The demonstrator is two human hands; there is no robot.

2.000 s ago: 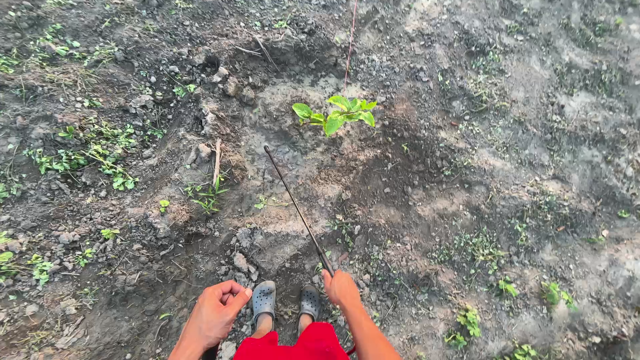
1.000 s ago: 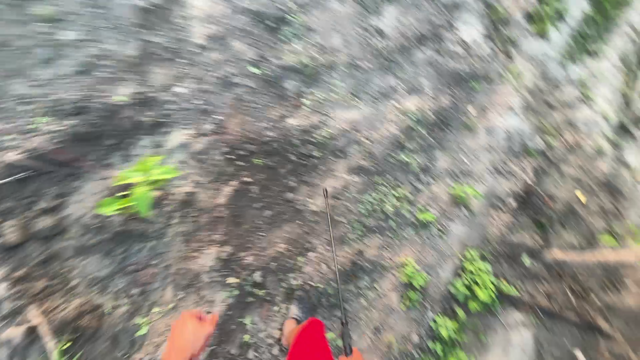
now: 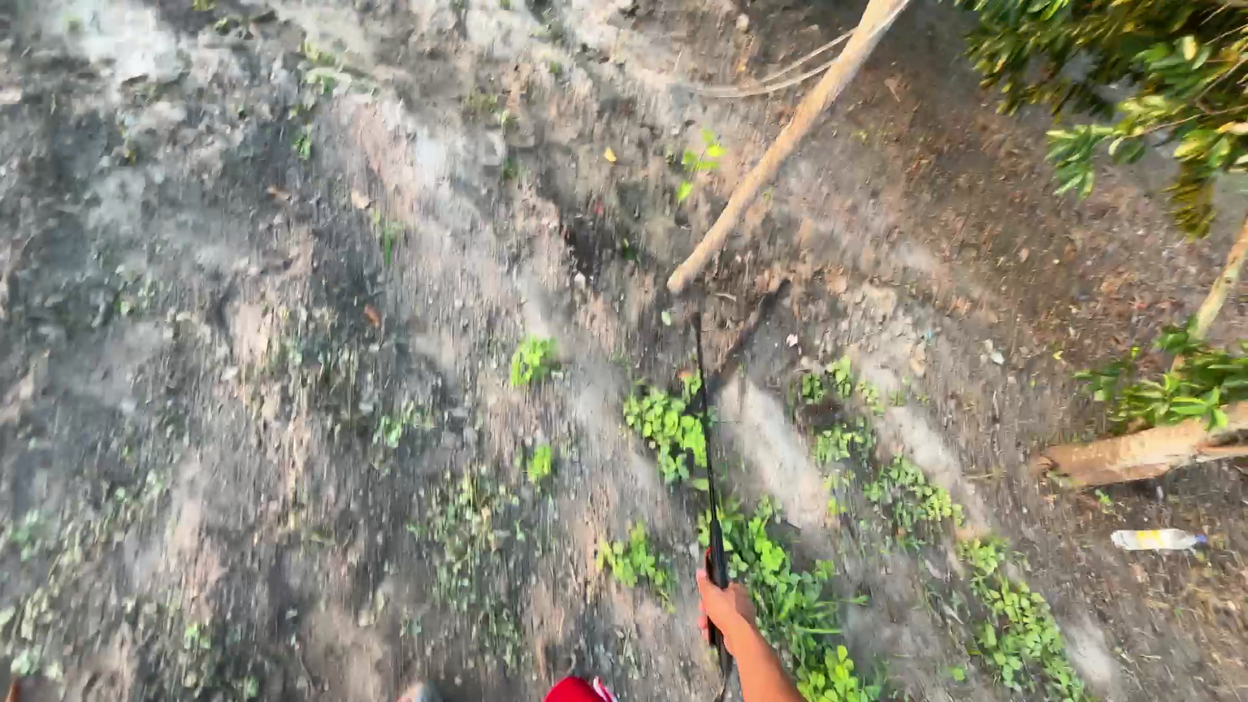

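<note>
At the lower middle of the head view my right hand [image 3: 726, 606] is closed around the black handle of a thin dark wand [image 3: 709, 439], which looks like a sprayer lance. The wand points away from me, its tip above the soil near the foot of a wooden pole [image 3: 780, 146]. Low green weeds [image 3: 668, 424] grow beside the wand and to the right of my hand. Of my left hand, at most a sliver shows at the lower left corner, too little to make out. Red clothing [image 3: 575, 690] shows at the bottom edge.
A leafy tree [image 3: 1150, 88] fills the upper right. Below it a cut trunk [image 3: 1131, 456] reaches in from the right edge, with a plastic bottle [image 3: 1158, 539] lying nearby. A pale cord [image 3: 770, 86] runs to the pole. Weed patches [image 3: 1024, 624] dot the dry, uneven soil.
The view has swung far to the right, bringing in the pole, tree and bottle. The bright green seedling has left the view, and my left hand has nearly gone. My right hand still grips the wand.
</note>
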